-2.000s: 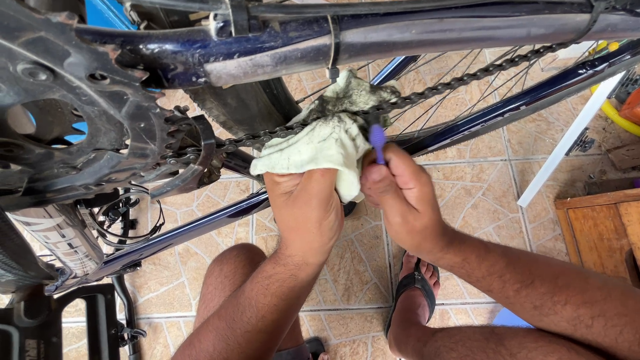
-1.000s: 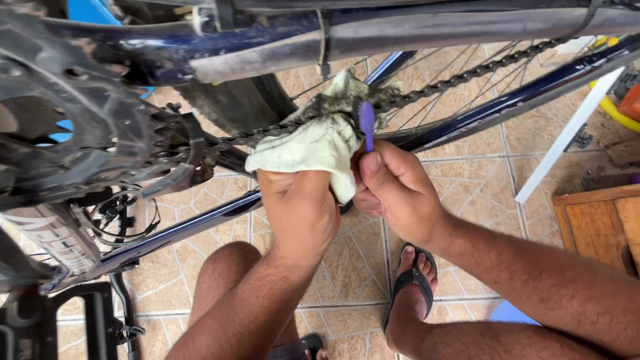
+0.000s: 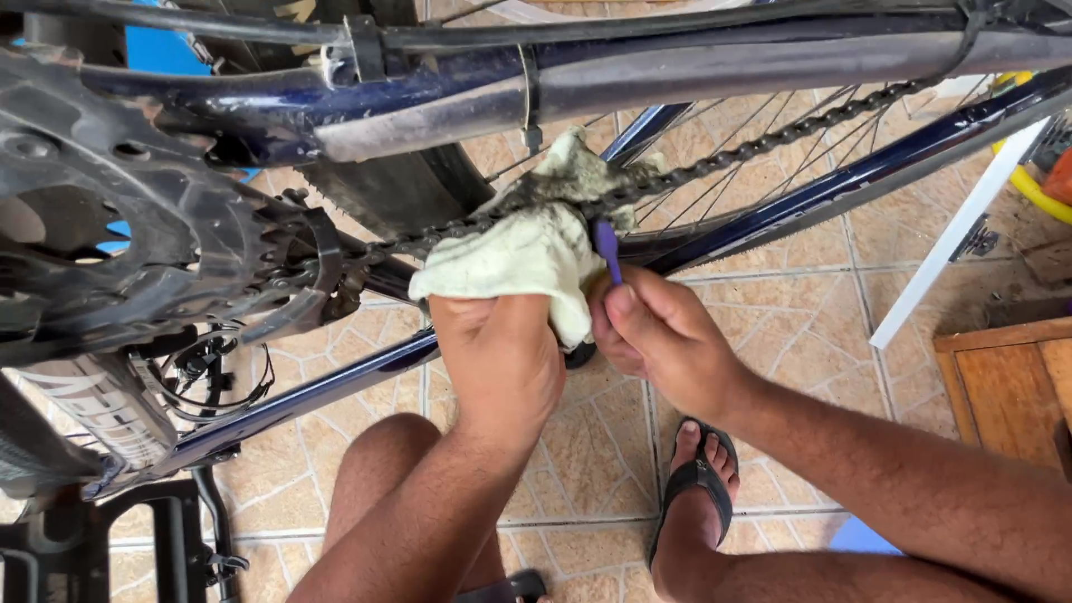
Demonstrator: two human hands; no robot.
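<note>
A dirty bicycle chain (image 3: 737, 157) runs from the chainring (image 3: 50, 151) on the left up to the upper right, below a dark blue frame tube. My left hand (image 3: 498, 360) holds a pale, grease-stained cloth (image 3: 511, 255) around the chain near the middle of the view; its fingertips are hidden by the cloth. Just to the right, my right hand (image 3: 670, 335) grips a purple brush (image 3: 607, 243), a toothbrush by its shape, with its head upright against the chain and the cloth's edge. The bristles are not clearly visible.
The rear tyre (image 3: 402, 188) and spokes lie behind the chain. A pedal (image 3: 134, 536) juts in at the lower left. At the right are a white bar (image 3: 959, 234), a yellow hose (image 3: 1030, 188) and a wooden box (image 3: 1005, 377). My sandalled foot (image 3: 699, 477) rests on the tiled floor.
The purple brush has shifted slightly along the chain beside the cloth, and its head now sits lower against it. My left hand keeps its hold on the cloth.
</note>
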